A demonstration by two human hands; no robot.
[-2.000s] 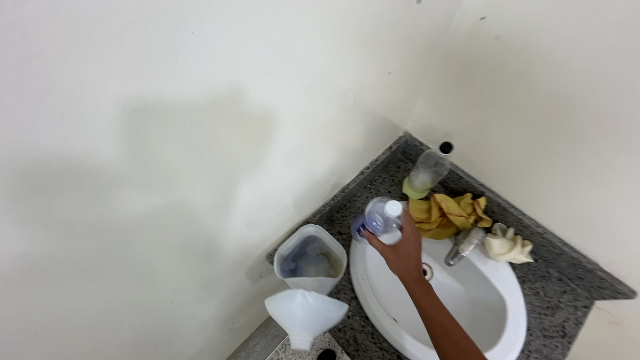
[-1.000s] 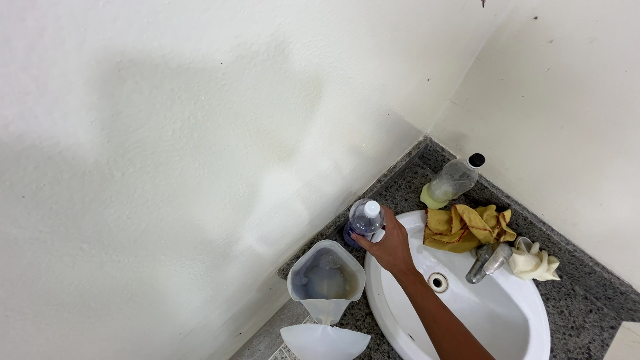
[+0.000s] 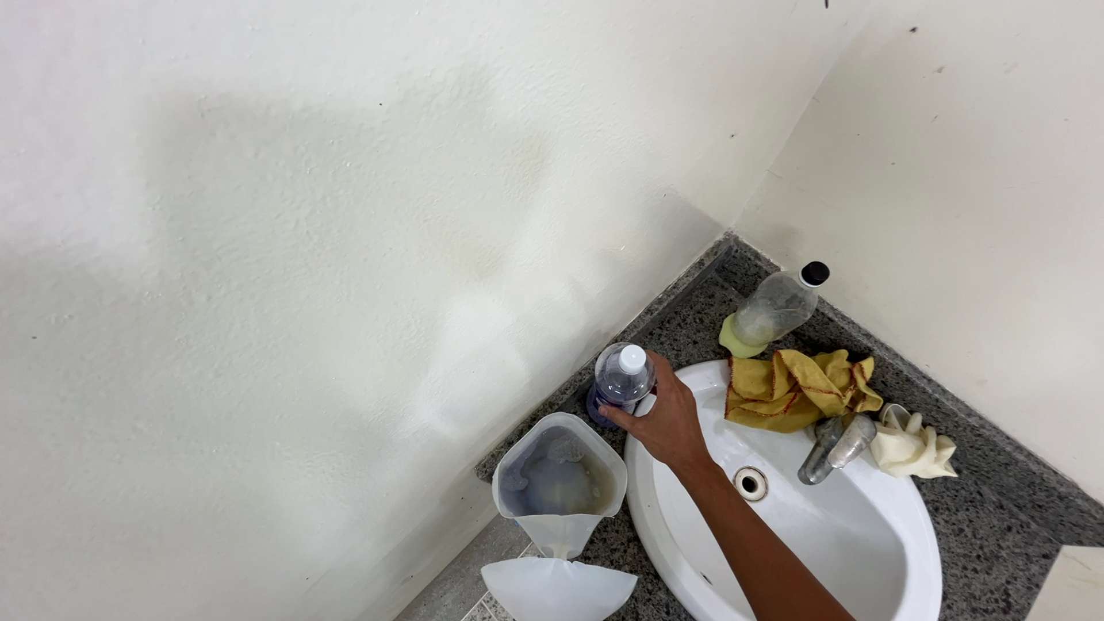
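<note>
My right hand (image 3: 668,418) reaches in from the lower right and grips a clear plastic bottle (image 3: 623,379) with a white cap and bluish-purple liquid. The bottle stands on the speckled granite countertop (image 3: 992,535), between the wall and the left rim of the white oval sink (image 3: 647,517). Just below it in the view is a cut-open translucent plastic jug (image 3: 561,474) holding cloudy liquid, with its cut-away part (image 3: 559,591) hanging toward the bottom edge. My left hand is out of view.
A clear bottle (image 3: 776,306) with a black cap and a yellow-green base stands near the corner. A yellow cloth (image 3: 793,388) lies behind the sink, beside the metal faucet (image 3: 835,448) and a crumpled cream cloth or glove (image 3: 914,444). White walls (image 3: 345,302) meet at the corner.
My right hand has moved the white-capped bottle from over the sink's left rim toward the wall, onto the countertop. Its grip on the bottle remains.
</note>
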